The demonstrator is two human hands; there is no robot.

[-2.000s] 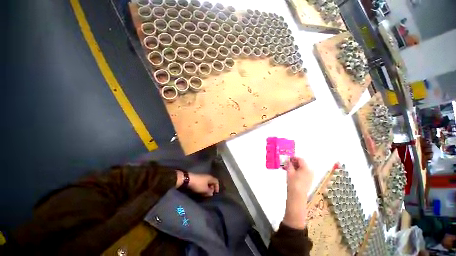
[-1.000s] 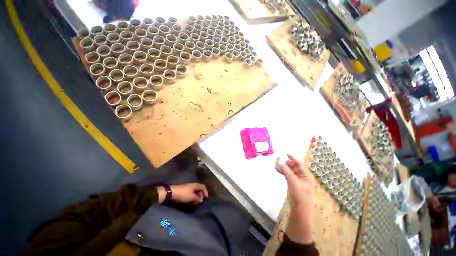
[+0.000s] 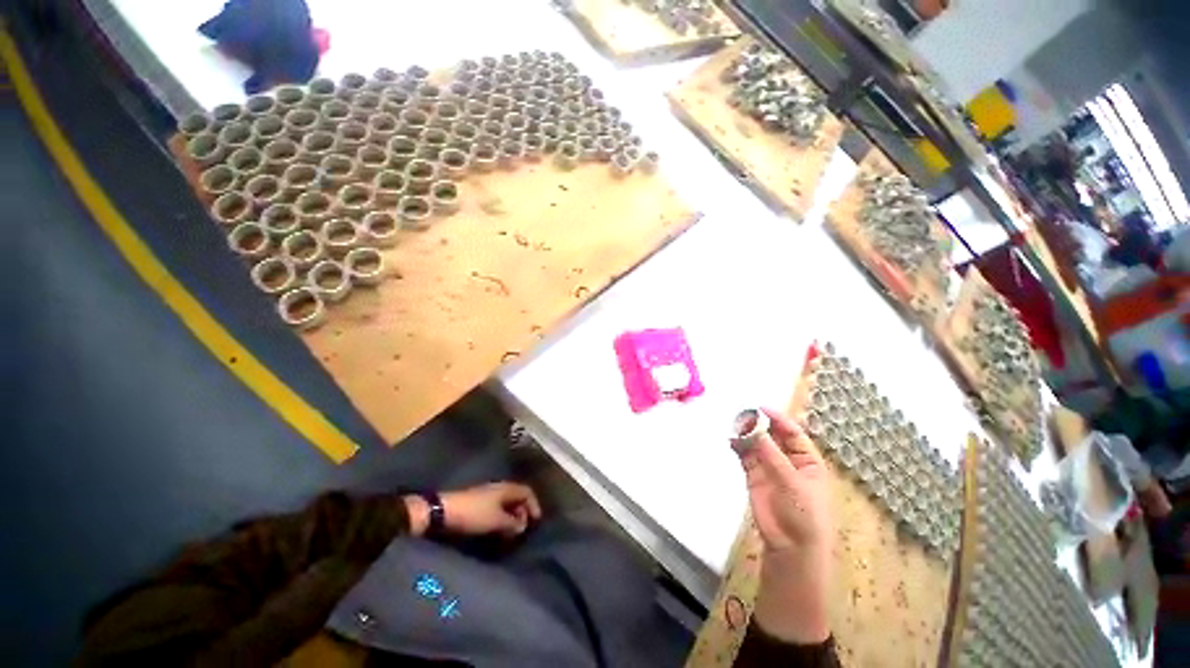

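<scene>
My right hand [image 3: 787, 489] holds a short grey metal ring [image 3: 749, 431] between thumb and fingertips, above the white tabletop. Its open end shows. A bright pink pad [image 3: 626, 372] with a pale centre lies on the tabletop to the left of this hand. My left hand [image 3: 499, 509], with a dark band at the wrist, is low beside the bench edge, its fingers curled in. No object shows in it. Similar rings [image 3: 342, 167] stand in close rows on a wooden board [image 3: 431, 313] at the upper left.
A second board [image 3: 887, 574] with rows of small rings lies right of my right hand, another row-filled board [image 3: 1024, 574] beyond it. Boards with loose parts heaps [image 3: 777, 94] line the far side. Dark blue cloth [image 3: 268, 39] lies upper left. A clear plastic bag [image 3: 1090, 483] is at right.
My right hand has moved away from the pink pad to the right, with a ring now showing at its fingertips. The view has shifted, bringing in the dark blue cloth. My left hand stays curled.
</scene>
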